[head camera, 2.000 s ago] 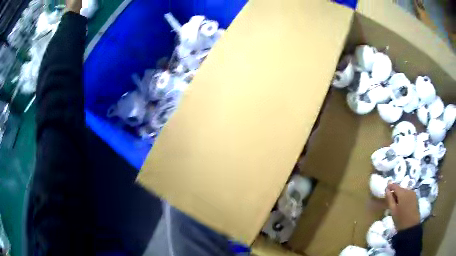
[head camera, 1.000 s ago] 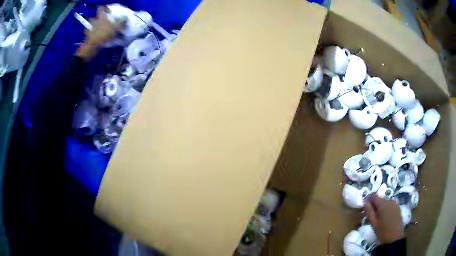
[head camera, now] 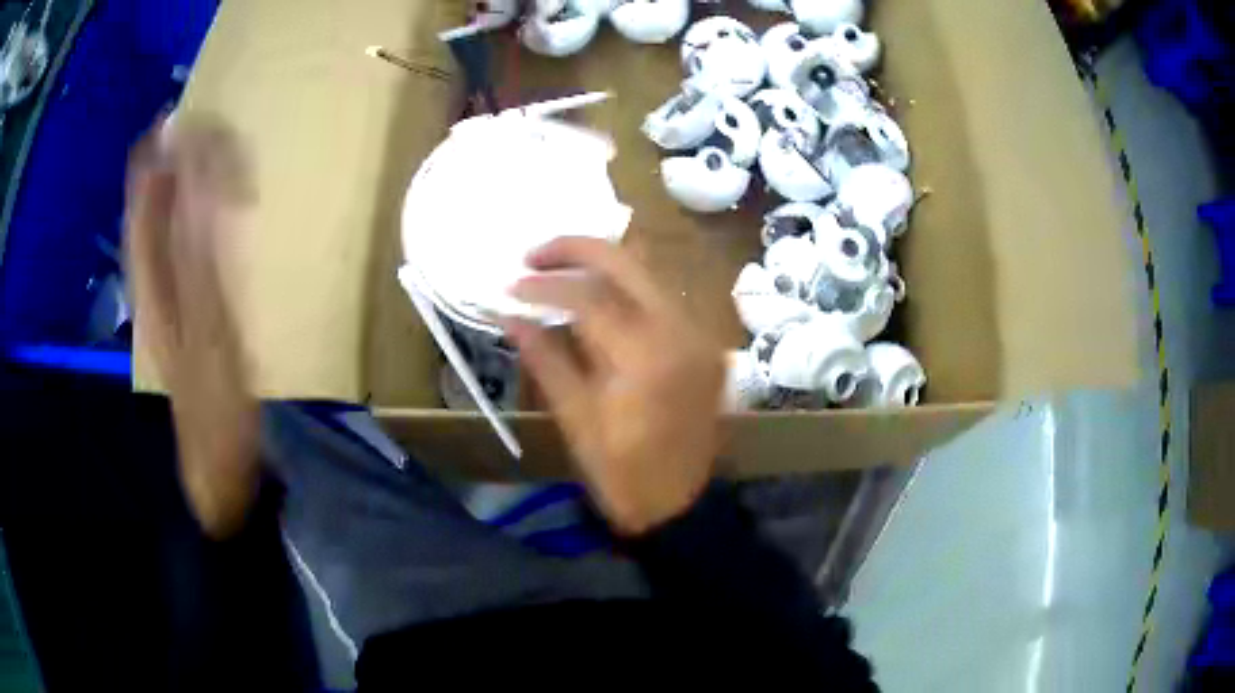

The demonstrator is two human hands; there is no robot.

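A large white rounded housing (head camera: pixel 501 217) is held above the near left part of the open carton (head camera: pixel 1029 257). A thin white stick (head camera: pixel 467 372) points down from its left side and another sticks out at its top. A dark lead and a thin wire with a small light end hang at its upper left. My right hand (head camera: pixel 623 366) grips the housing's lower right edge. My left hand (head camera: pixel 197 298) is blurred, holds nothing visible and is apart from the housing, over the carton's left flap. Many small white ball shells (head camera: pixel 813 163) lie in the carton's right half.
A blue bin (head camera: pixel 68 203) stands left of the carton, mostly covered by its flap (head camera: pixel 305 176). A white part lies in the carton's near left corner, under the housing. Grey floor with yellow-black tape (head camera: pixel 1149 298) and blue objects are at the right.
The view has shifted over the carton. My left hand has left the blue bin's parts. My right hand has left the ball shells and now holds the white housing.
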